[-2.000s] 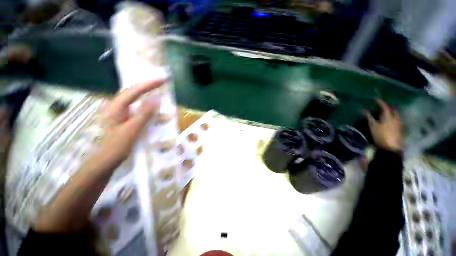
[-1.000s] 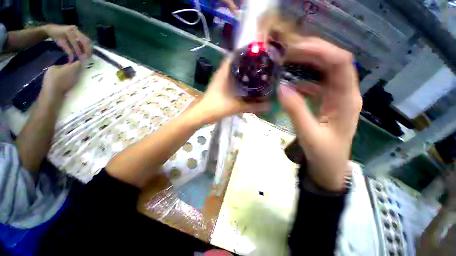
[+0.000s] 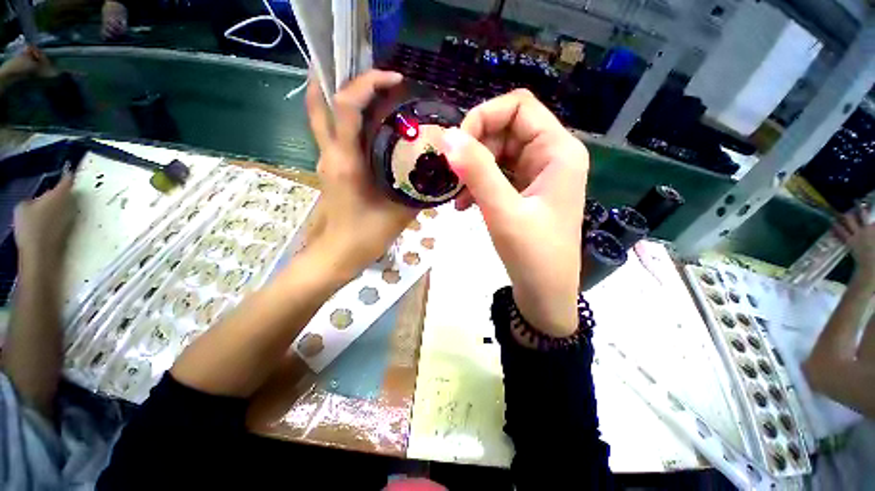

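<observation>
My left hand point(image 3: 350, 187) holds a black cylindrical housing point(image 3: 386, 144) with its round end facing me, and a white adhesive gasket strip point(image 3: 338, 43) stands up behind its fingers. A tan adhesive gasket point(image 3: 411, 153) with a dark cut-out lies in the housing's end, beside a red glint. My right hand point(image 3: 528, 182) pinches at the gasket's right edge with thumb and forefinger; its other fingers are curled. The hole-punched white sheet point(image 3: 361, 305) lies below my left forearm.
Several upright black housings point(image 3: 604, 251) stand right of my right hand. Stacked gasket sheets point(image 3: 206, 273) lie at left, another sheet point(image 3: 758, 374) at right. A black-handled tool point(image 3: 171, 176) lies far left. Neighbouring workers' arms show on both sides. A green conveyor point(image 3: 240, 105) runs behind.
The view has shifted. My right hand has come to the housing held in my left hand, and a tan gasket now shows in its end, where the end looked dark before.
</observation>
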